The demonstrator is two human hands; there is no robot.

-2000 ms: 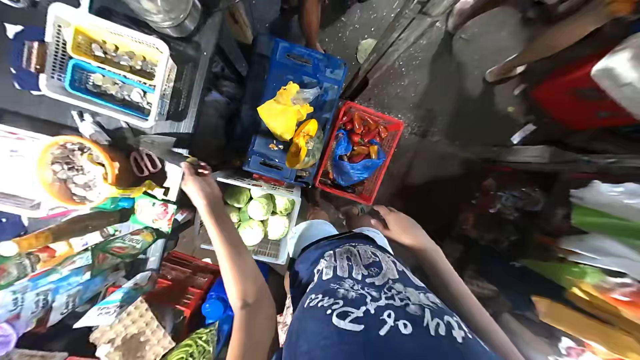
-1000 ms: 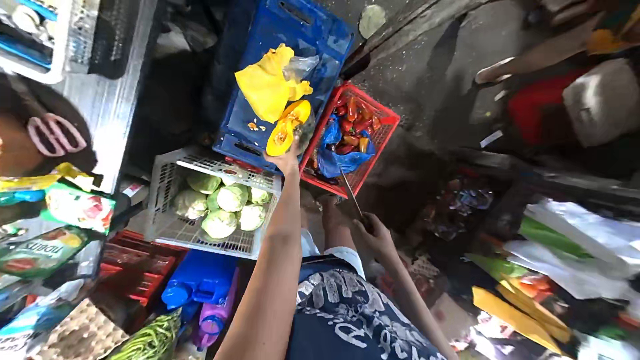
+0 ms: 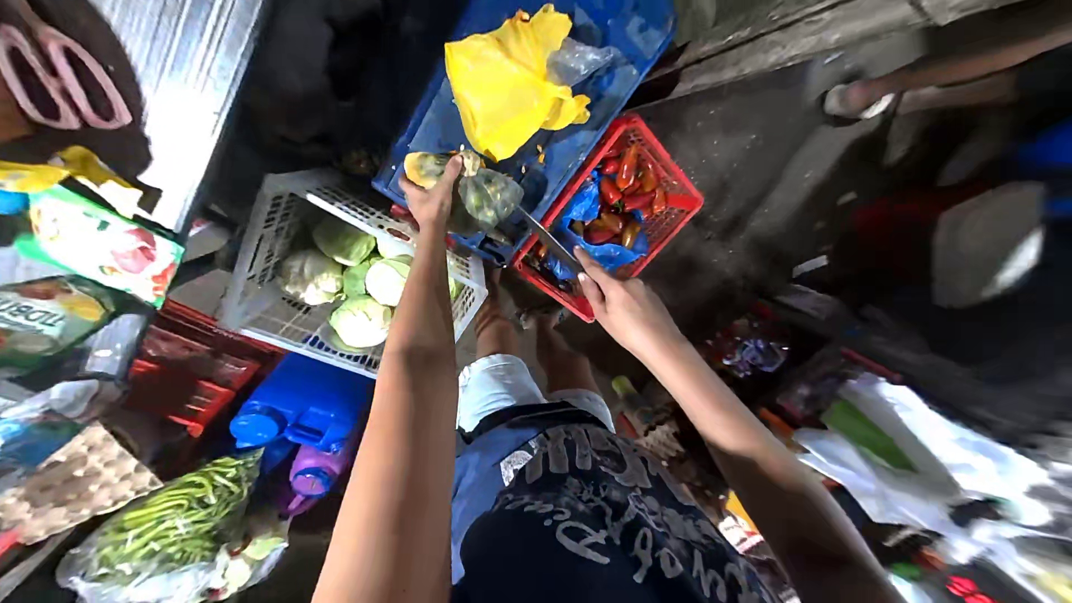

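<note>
My left hand grips a piece of squash, partly wrapped in clear plastic, above the near end of a blue plastic crate. My right hand holds a knife, its blade pointing up and left toward the plastic-wrapped part. A yellow plastic bag lies on the blue crate, with a clear plastic bag beside it. Right of the blade, a red crate holds red and orange peppers and a blue bag.
Cabbages fill part of a white crate at left. Nearer stand a blue plastic jug, a bag of green beans and an egg tray. Pink-handled scissors lie upper left. A person's foot is upper right.
The knife, in my right hand a second ago, now points toward the squash. My left hand has lifted and turned the squash, whose orange cut face showed before. Two seconds ago that hand was above the left table.
</note>
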